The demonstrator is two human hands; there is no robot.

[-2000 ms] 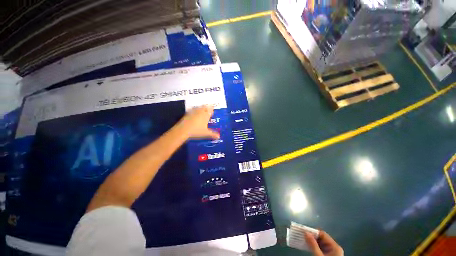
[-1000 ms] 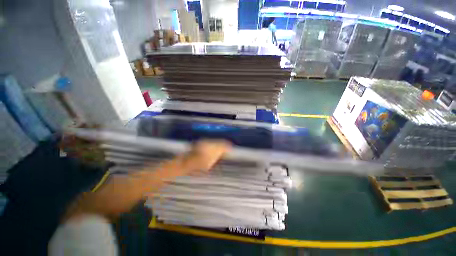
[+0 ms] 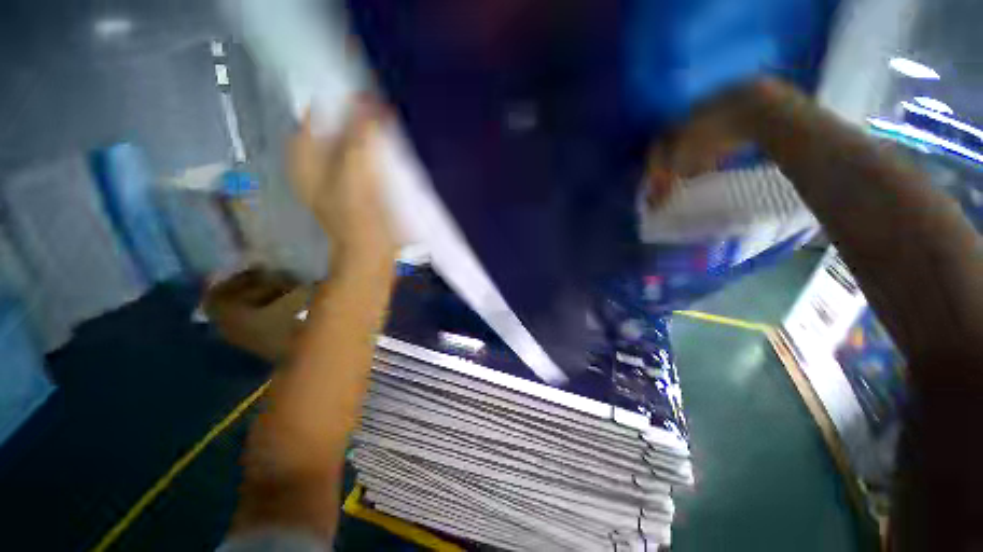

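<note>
A flat dark-blue TV carton with a white edge [image 3: 507, 162] is raised and tilted in front of me, blurred and cut off by the top of the picture. My left hand [image 3: 343, 178] grips its white left edge. My right hand [image 3: 701, 135] is at its right side, dark and blurred; its fingers are partly hidden and I cannot tell how they hold it. Below is a carton stack [image 3: 507, 458] with many pale edges and a dark-blue printed top. The label sheet cannot be made out.
A wrapped pallet load with a printed side [image 3: 852, 334] stands on the right. A brown box [image 3: 253, 313] and upright blue boards [image 3: 129, 210] are on the left. Yellow floor lines [image 3: 178, 464] run beside the stack. Another pile shows behind the raised carton.
The top carton has been lifted from low and nearly level to high and steeply tilted. My right hand has come into view at its right side. The stack below is more exposed.
</note>
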